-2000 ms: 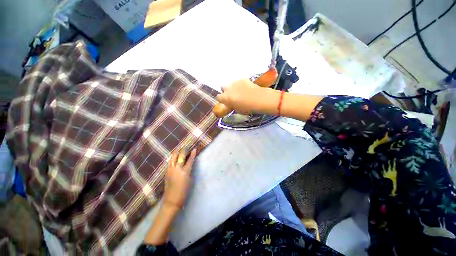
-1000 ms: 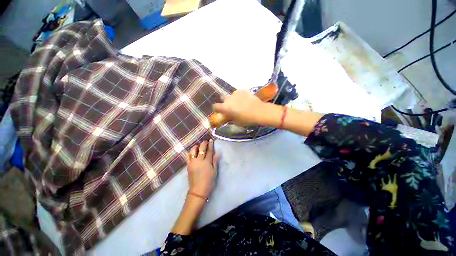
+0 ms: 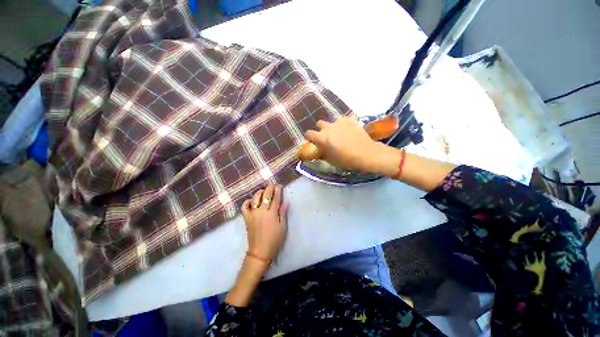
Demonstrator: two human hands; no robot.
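Note:
A brown plaid garment (image 3: 197, 125) lies bunched at the left and flatter toward its straight near edge. A steam iron (image 3: 339, 172) with an orange-brown handle stands at the garment's right end, its tip by the near edge. My right hand (image 3: 345, 143) is closed around the iron's handle. My left hand (image 3: 265, 220) lies flat with its fingertips at the garment's near edge, left of the iron, partly on the white table cover (image 3: 329, 224). The iron's far side is partly hidden by my right hand.
A hose (image 3: 421, 72) rises from the iron toward the top right. A pale stained tray (image 3: 526, 105) is at the table's right end. Another plaid and tan garment (image 3: 26, 263) is at the lower left. Blue items show below the table's left side. Dark cables hang at the far right.
The view has shifted, so table and garment sit differently in the picture. My left hand has moved from on the plaid cloth to its near edge, closer to the iron. My right hand still grips the handle.

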